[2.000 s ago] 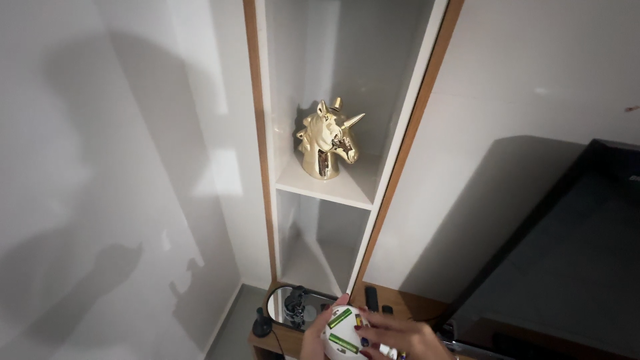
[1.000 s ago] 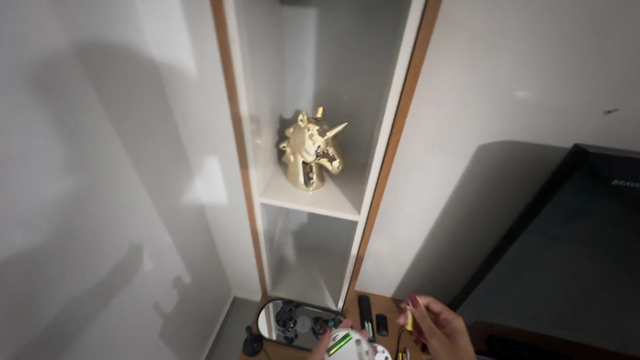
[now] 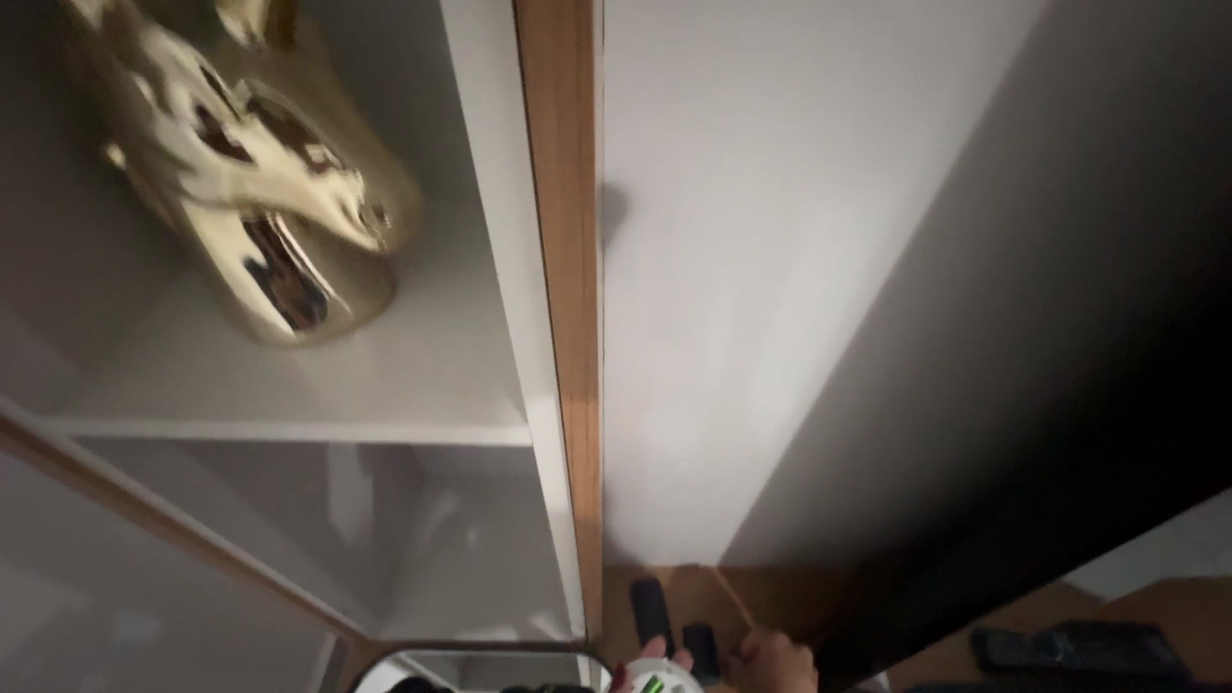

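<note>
At the bottom edge, my left hand (image 3: pixel 654 654) holds a round white device (image 3: pixel 664 678) with a green battery showing in it; the frame cuts off most of both. To its right, my right hand (image 3: pixel 775 662) has its fingers bent down near the wooden surface; whether it grips anything is hidden. Two dark remote-like objects, a longer one (image 3: pixel 651 608) and a shorter one (image 3: pixel 702 653), lie between and behind the hands.
A shiny gold unicorn-head figurine (image 3: pixel 279 192) stands on the white shelf (image 3: pixel 289 428) at upper left. A mirrored tray (image 3: pixel 481 662) with dark items is at the bottom. The dark television (image 3: pixel 1088 452) fills the right side, with a black object (image 3: pixel 1083 650) below it.
The view has moved much closer to the shelf and wall. My right hand, earlier raised with a small yellowish item at its fingertips, is now lower, near the wooden surface.
</note>
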